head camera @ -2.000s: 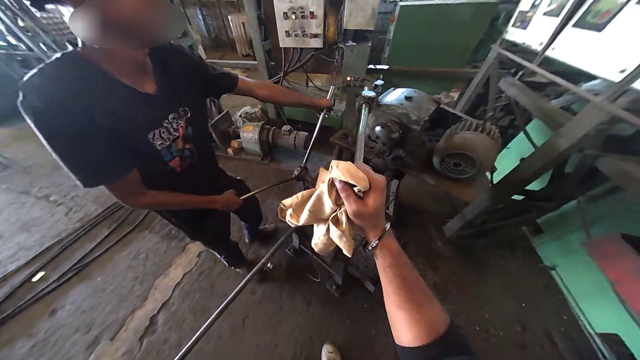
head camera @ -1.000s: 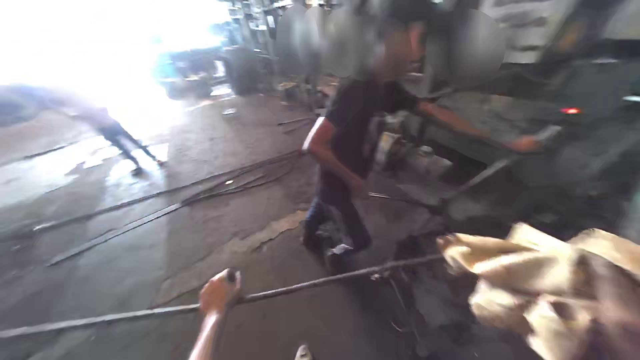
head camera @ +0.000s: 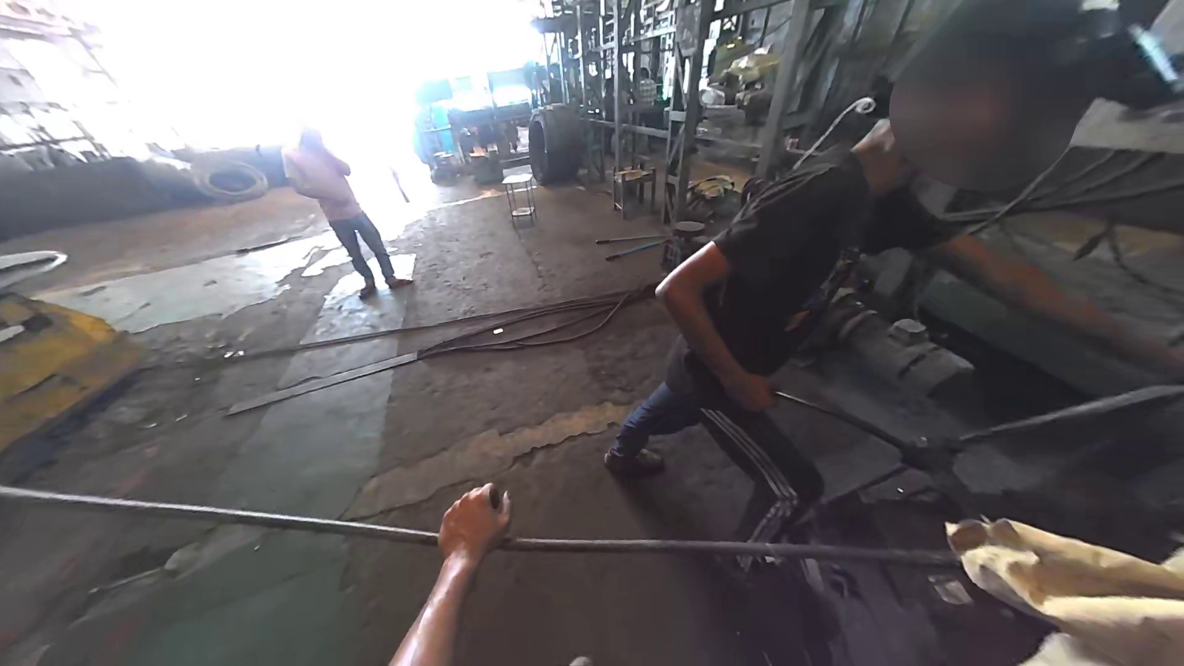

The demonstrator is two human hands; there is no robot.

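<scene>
A long, thin metal rod runs nearly level across the lower view. My left hand is closed around it left of centre, and a small dark spot shows at the top of the fist. At the lower right, a crumpled tan cloth meets the right part of the rod. My right hand cannot be seen; the cloth and the frame edge may hide it. A co-worker in a dark shirt leans beyond the rod, one hand on a thin bar that reaches a dark joint. A thicker bar extends right from this joint.
Long strips and cables lie on the floor beyond the rod. Another person stands farther back at the left. A yellow object is at the left edge. Metal racks, a small stool and a large tyre stand in the background.
The view has swung far to the left. My right hand, seen gripping the cloth two seconds ago, is no longer visible. The co-worker now leans farther toward the right.
</scene>
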